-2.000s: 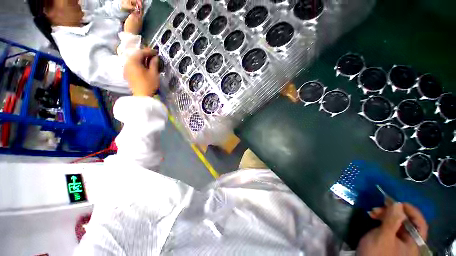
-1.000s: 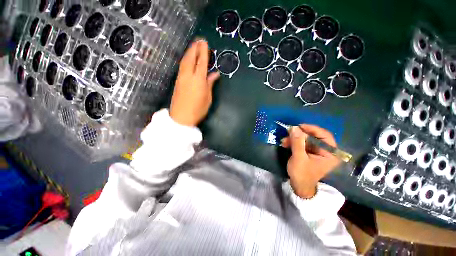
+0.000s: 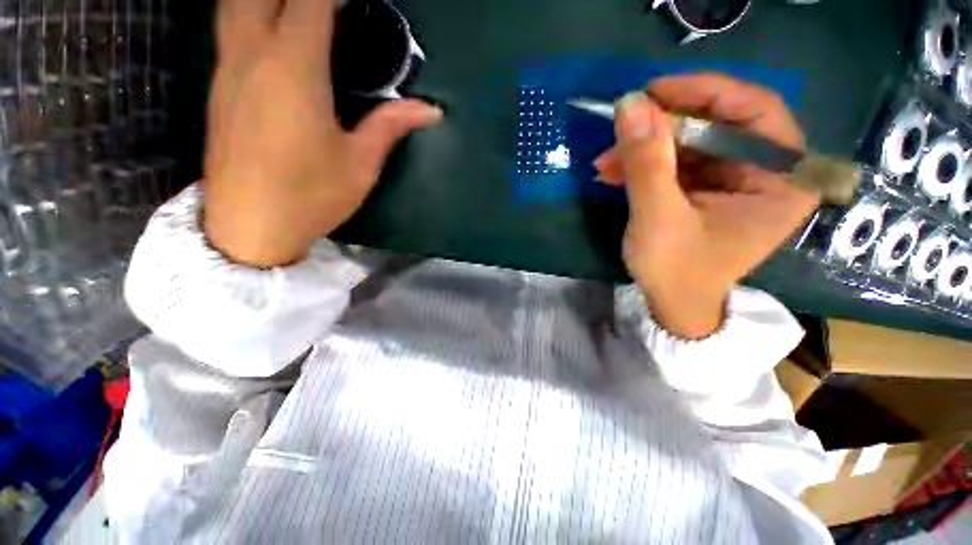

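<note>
My right hand [image 3: 709,192] holds the tweezers [image 3: 735,144] like a pen, their tip over the blue backing sheet [image 3: 682,80]. The sheet has rows of tiny pale dots and a bright glare spot. My left hand [image 3: 288,133] lies at the upper left with the thumb spread, beside a black watch case [image 3: 373,48] with silver lugs. The hand partly covers that case; its fingertips are cut off by the top edge, so I cannot tell if they touch another case. Another watch case [image 3: 709,11] is cut off at the top.
Clear blister trays [image 3: 85,202] are stacked at the left. A clear tray with white rings [image 3: 895,250] lies at the right on the dark green mat [image 3: 469,229]. An open cardboard carton [image 3: 906,351] is below the bench edge at the lower right. Blue and red items show at the lower left.
The view has turned from the left stack to the bench and moved closer. My left hand has gone from the stacked trays to the cases on the mat. My right hand still holds the tweezers.
</note>
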